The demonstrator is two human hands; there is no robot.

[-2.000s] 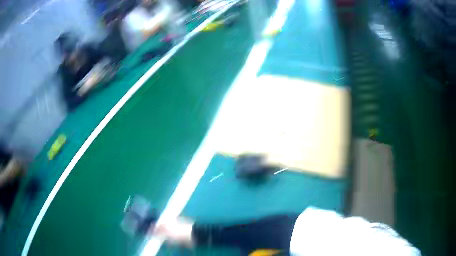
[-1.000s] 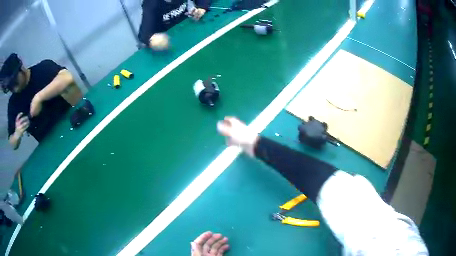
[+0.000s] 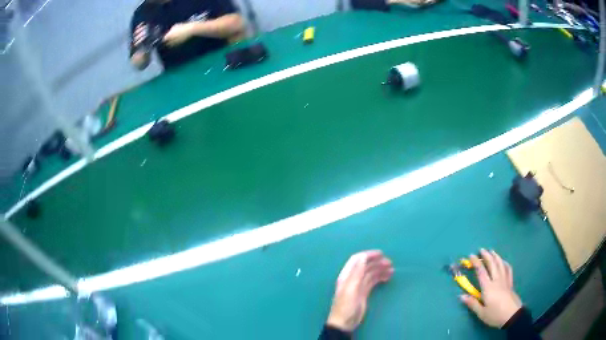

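Observation:
Yellow-handled cutters (image 3: 468, 287) lie on the green worktop (image 3: 412, 219) in front of me, dark jaws pointing left. My right hand (image 3: 495, 289) is over their handles with its fingers spread and the thumb near the lower handle. Contact cannot be told clearly. My left hand (image 3: 359, 287) is to the left of the cutters, fingers slightly curled, with nothing seen in it. A black unit (image 3: 527, 194) lies at the right, by the cardboard's edge.
A cardboard sheet (image 3: 578, 192) with a thin wire (image 3: 560, 178) is at right. A silvery-banded unit (image 3: 404, 77) and dark parts (image 3: 161, 131) are on the green belt (image 3: 279, 159). Shiny curved pieces (image 3: 100, 315) are at lower left. A person (image 3: 189, 30) works opposite.
The view has swung left. My right hand has come back from over the belt to the cutters. My left hand is further into view. The silvery-banded unit is farther from my hands.

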